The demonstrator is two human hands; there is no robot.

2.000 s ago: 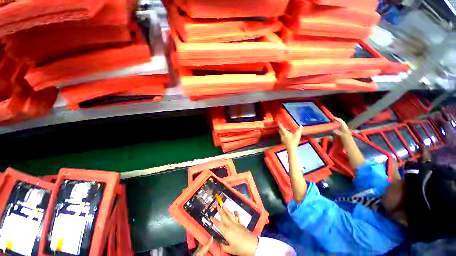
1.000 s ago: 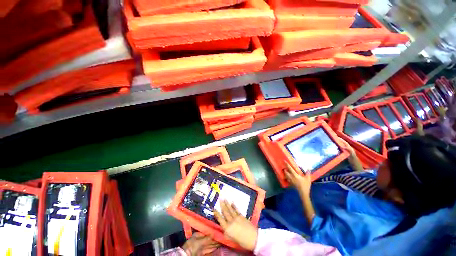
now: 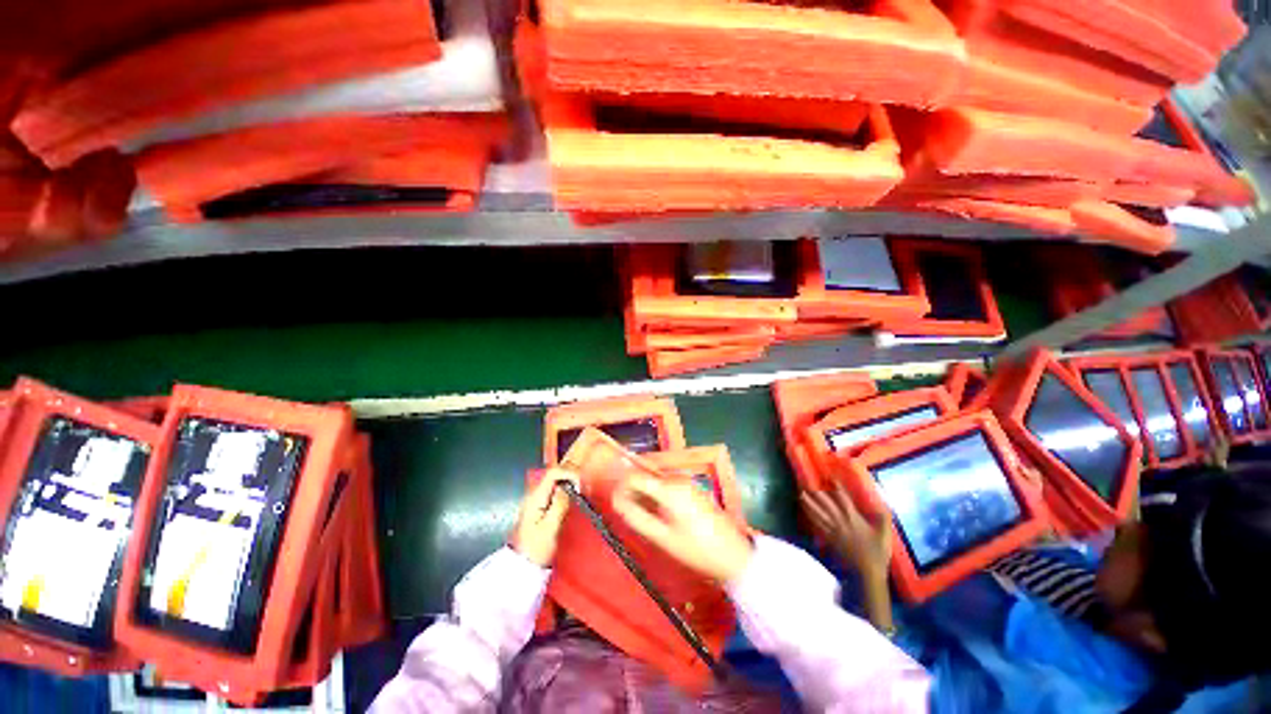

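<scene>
A tablet is tipped up over an orange-red foam tray in front of me and shows as a narrow dark strip running down to the right. My left hand pinches its upper end. My right hand is blurred, with its fingers over the orange foam at the upper right of the strip; whether it grips anything is unclear. The tablet's faces are hidden. Other foam trays lie behind, one with a dark tablet.
Open-backed tablets lie in stacked foam trays at left. Foam stacks fill the shelf above. At right, a person in a blue sleeve has a hand at a tray with a lit tablet; more trayed tablets line up beyond.
The open-backed tablet, which lay flat with my right hand on it, is now tipped up on edge. My left hand has moved up to its upper end. The neighbour's lit tablet is turned differently.
</scene>
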